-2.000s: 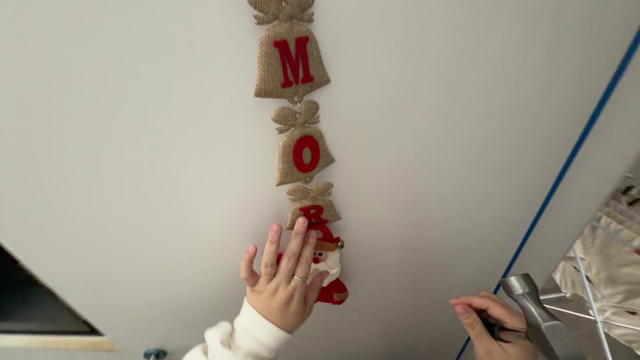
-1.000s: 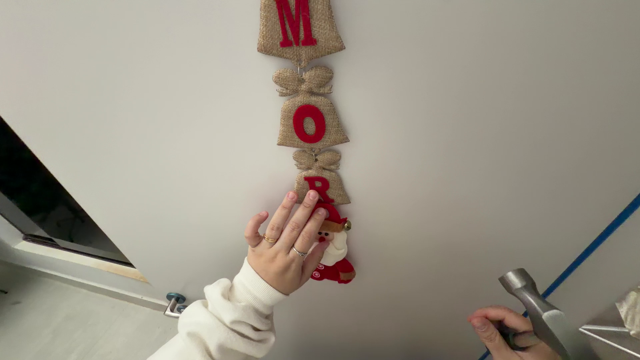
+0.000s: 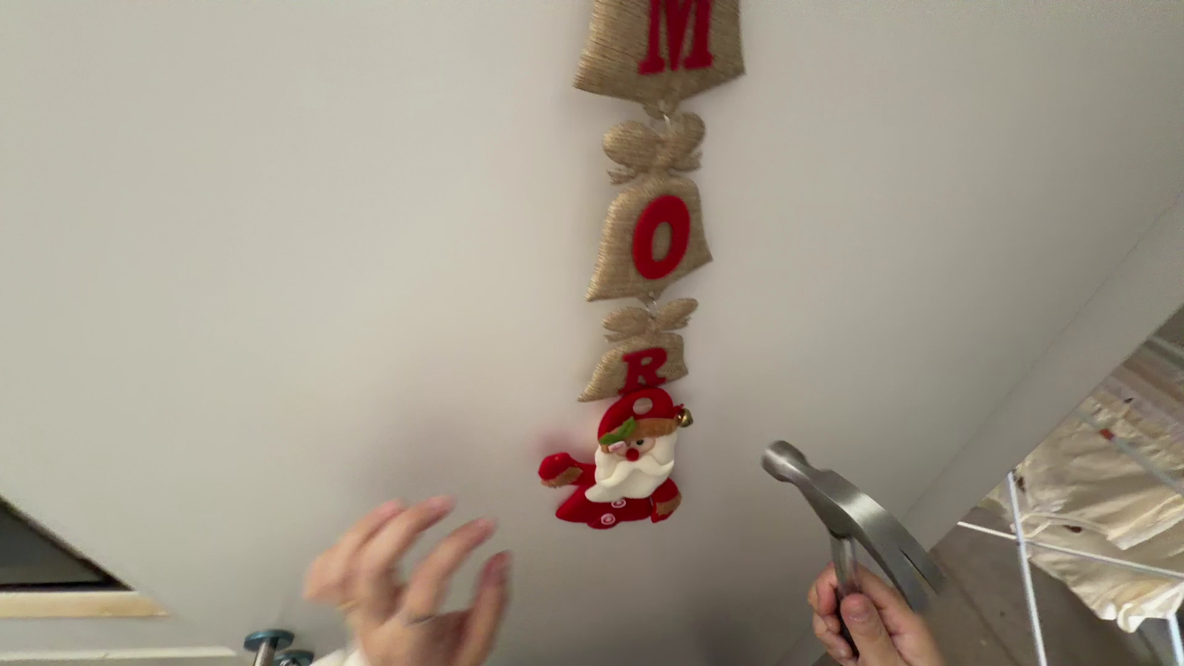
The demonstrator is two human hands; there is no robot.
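A hanging decoration of burlap bells (image 3: 614,245) with red felt letters runs down the pale wall surface. At its lower end is a plush Santa Claus figure (image 3: 633,462) with a small bell on its hat. My left hand (image 3: 416,583), blurred, is lower left of the Santa, apart from it, its fingers spread and holding nothing. My right hand (image 3: 869,615) grips a claw hammer (image 3: 856,513) near its metal head, at the lower right. The hammer's face points up and left, toward the Santa but not touching it; most of its handle is out of view.
At the right edge stands a rack of thin white bars (image 3: 1022,555) with cream cloth (image 3: 1091,481) beside it, over a tiled floor. A round metal fitting (image 3: 268,640) is at the bottom left, near a dark opening (image 3: 46,555) with a light wooden edge.
My left hand has come off the Santa figure and moved down to the left, uncovering it. The hammer stays in my right hand. The view has shifted.
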